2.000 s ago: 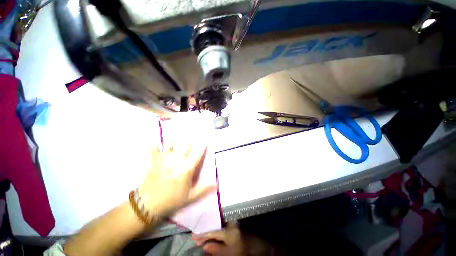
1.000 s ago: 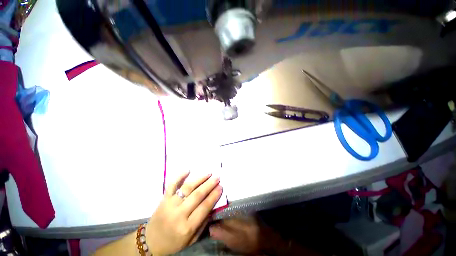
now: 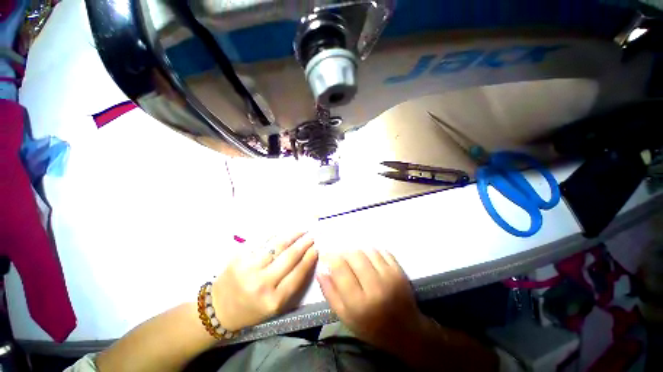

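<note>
A pale fabric piece lies under the needle area of the sewing machine (image 3: 465, 65); it is nearly lost in the glare, with a thin red edge (image 3: 231, 182) at its left. My left hand (image 3: 265, 280) lies flat at its near end, fingers together, bracelet on the wrist. My right hand (image 3: 367, 287) lies beside it near the table's front edge, fingers bent down. The fingertips of both hands nearly meet. Whether either hand pinches the fabric cannot be seen. The presser foot and needle (image 3: 320, 142) are partly hidden under the head.
Black thread snips (image 3: 425, 174) and blue-handled scissors (image 3: 512, 190) lie right of the needle. A dark flat object (image 3: 603, 189) is further right. A long red piece (image 3: 33, 240) and light blue fabric (image 3: 47, 156) lie at far left. A small red strip (image 3: 115, 113) lies behind the work.
My right hand has come up from below the table edge onto the table beside my left hand. My left hand has shifted slightly up and left. Less of the red fabric edge shows.
</note>
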